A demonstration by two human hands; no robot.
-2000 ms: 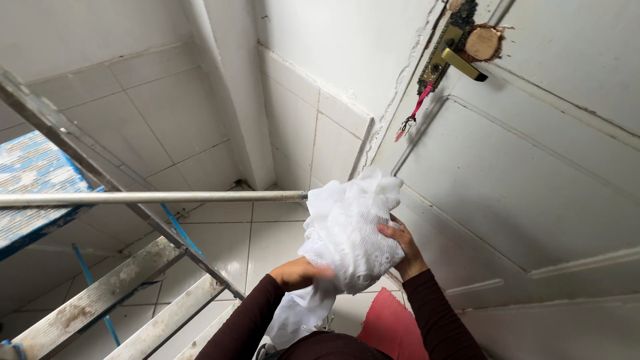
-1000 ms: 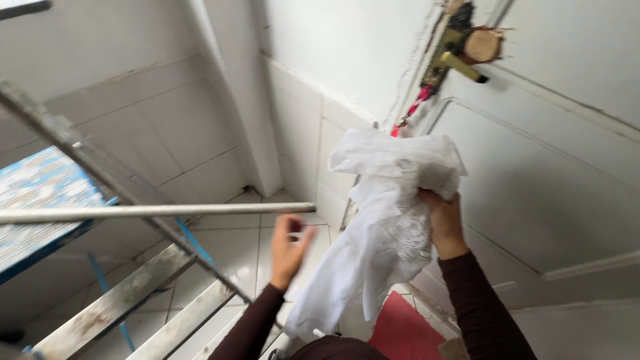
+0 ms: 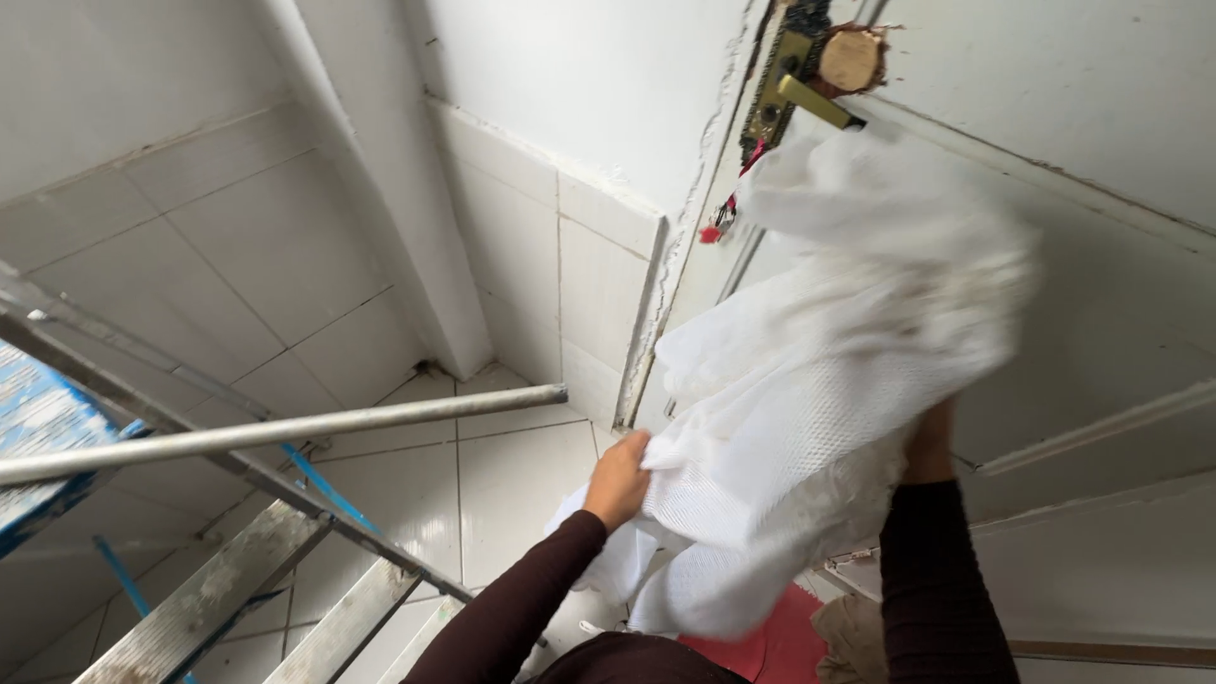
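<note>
A large white mesh-textured cloth hangs spread between my hands, its upper part blurred. My left hand grips its left edge, low in the middle of the view. On the right, my right hand holds the cloth from behind, its fingers hidden by the folds. The cloth's top lies just below the brass door handle in this view; whether they touch I cannot tell. A red-pink strap with keys dangles from the lock, left of the cloth.
A metal ladder stands at the lower left. A metal pole runs in from the left edge, above a blue-and-white worn board. The white door fills the right side. Red cloth lies below, over the tiled floor.
The white cloth was bunched between both hands, then hung from my right hand while my left was off it. Now my left hand grips its edge and the cloth is spread wider.
</note>
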